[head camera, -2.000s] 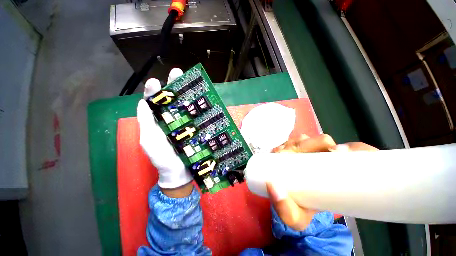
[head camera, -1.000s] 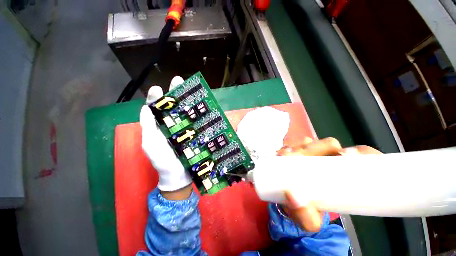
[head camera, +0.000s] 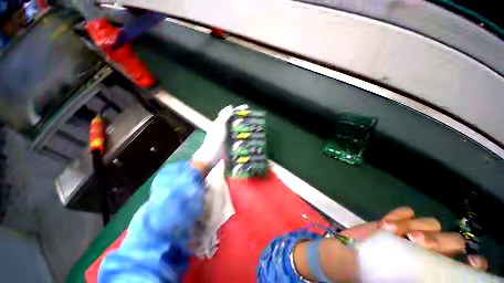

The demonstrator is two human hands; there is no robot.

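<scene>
My left hand (head camera: 213, 142), in a white glove, holds a green circuit board (head camera: 247, 142) by its left side, over the conveyor's near edge. The board carries black, yellow and white parts and is blurred. My bare right hand (head camera: 411, 228), with a blue wrist strap, is at the lower right around a large white dispensing syringe (head camera: 409, 258), cut off by the lower edge. A thin metallic needle (head camera: 318, 222) points left over the red mat, away from the board. Part of the right-hand grip is hidden behind the syringe.
The dark green conveyor (head camera: 298, 157) crosses behind the red mat (head camera: 262, 204). Another green board (head camera: 351, 138) lies on it, and a blurred one (head camera: 470, 224) is near my right fingers. A crumpled white cloth (head camera: 214, 215) lies beside my left sleeve. A metal box (head camera: 110, 149) stands left.
The view has swung right towards the conveyor. My left hand has carried the board from above the mat to the conveyor's edge. The syringe needle has moved away from the board.
</scene>
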